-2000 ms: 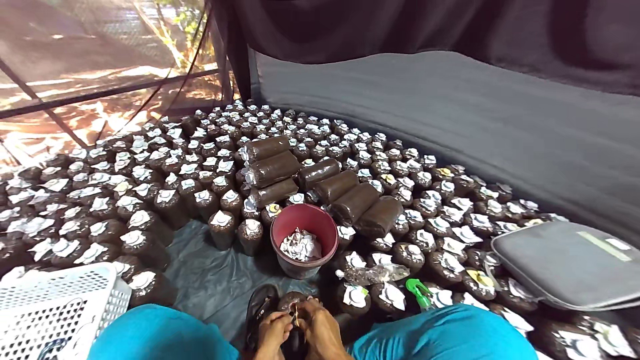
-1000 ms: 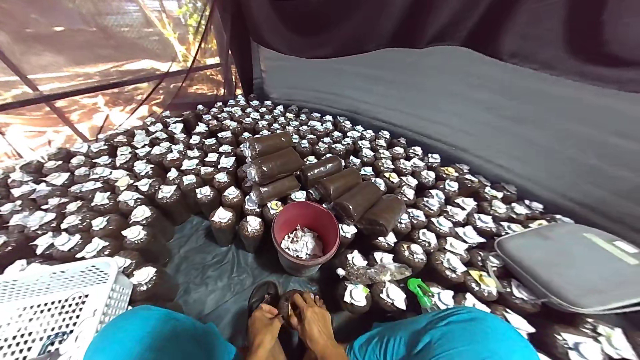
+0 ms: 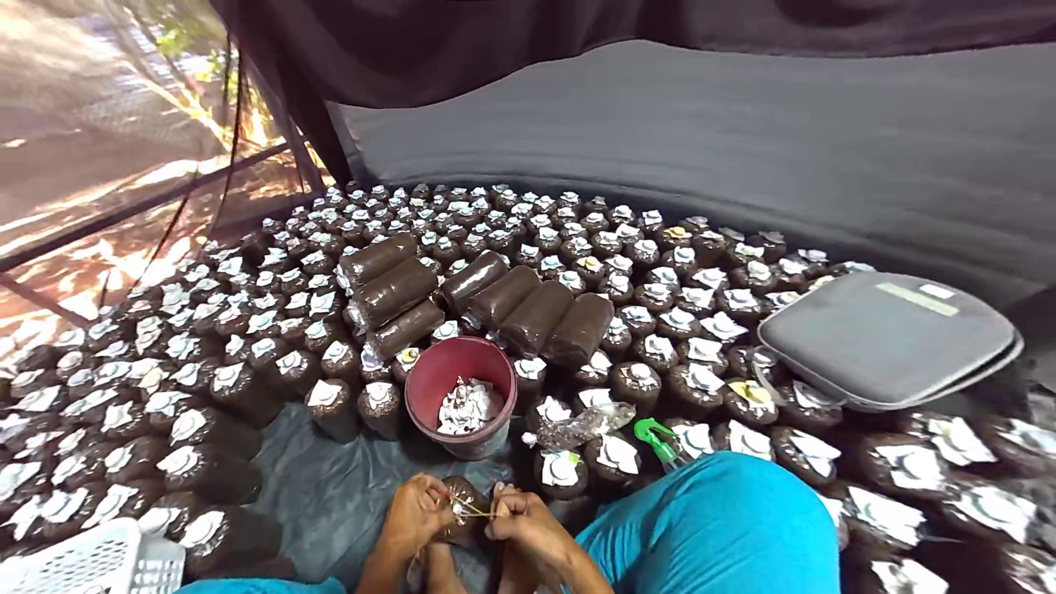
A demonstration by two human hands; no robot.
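Observation:
Between my legs, a plastic bag packed with dark material [image 3: 459, 493] stands upright at the bottom middle of the head view. A thin yellow rubber band [image 3: 473, 510] is stretched across its top between my hands. My left hand [image 3: 419, 507] pinches the band's left end with its fingertips. My right hand [image 3: 521, 518] grips the other end at the bag's right side. Just beyond the bag stands a red-lined bucket [image 3: 419, 388] with crumpled white pieces [image 3: 469, 406] in it.
Upright filled bags with white tops [image 3: 297, 363] surround me closely. Several filled bags [image 3: 536, 318] lie on their sides behind the bucket. A grey case [image 3: 887, 338] rests on bags at right, a green plastic tool [image 3: 656, 437] nearer. A white basket [image 3: 82, 565] stands at lower left, beside dark floor sheeting [image 3: 330, 478].
My hands have moved apart, and the yellow band now shows stretched between them over the bag. The view has shifted.

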